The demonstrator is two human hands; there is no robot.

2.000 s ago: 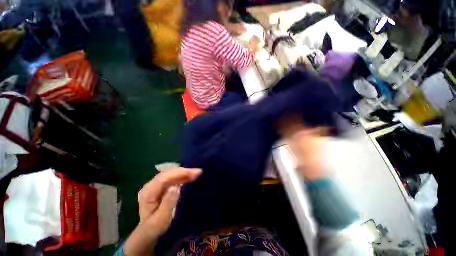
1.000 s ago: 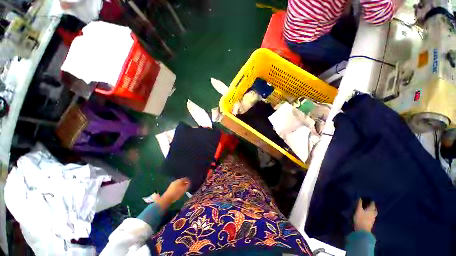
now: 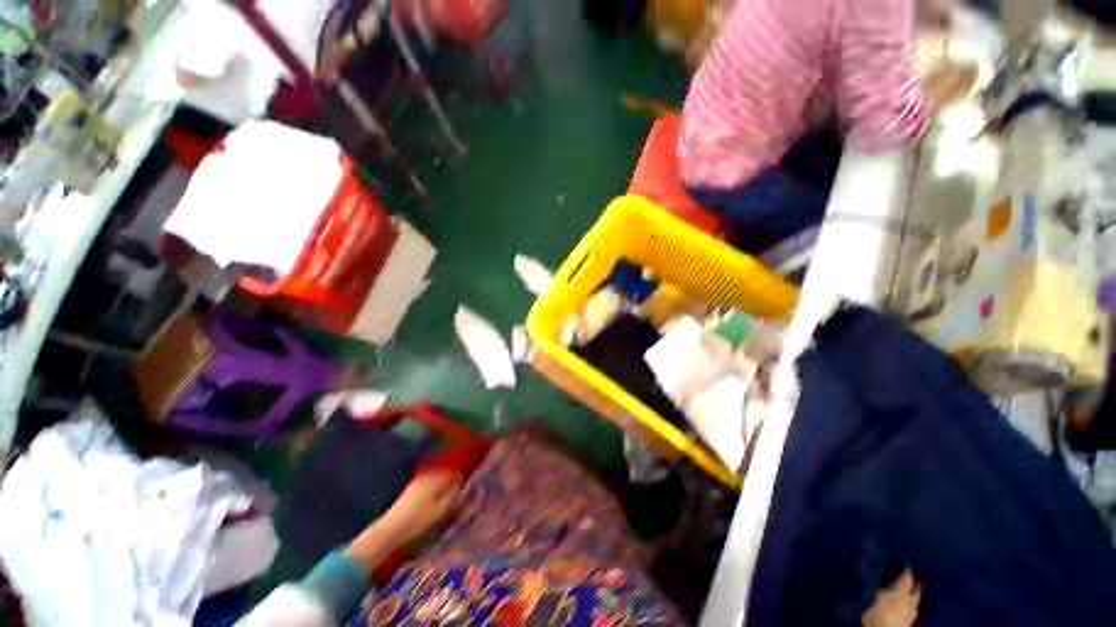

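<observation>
A navy garment piece (image 3: 930, 478) lies over the white table at the right. My right hand (image 3: 896, 603) is small, at the bottom edge on this cloth; whether it grips is unclear. My left hand (image 3: 428, 496) is blurred, low left of centre, against a red stool (image 3: 455, 439) beside my patterned lap. A dark cloth piece (image 3: 337, 484) lies just left of that hand; whether the fingers hold the stool or the cloth is unclear.
A yellow basket (image 3: 722, 263) with scraps stands by the table edge (image 3: 783, 367). A sewing machine (image 3: 1022, 270) and a person in a striped top (image 3: 783, 98) are beyond. Red crate (image 3: 331, 276), purple stool (image 3: 251, 374) and white cloth (image 3: 110, 527) stand left.
The view has shifted, so the basket and table sit lower. The dark cloth piece has moved left off the red stool, which now shows more. My left hand is now against the stool.
</observation>
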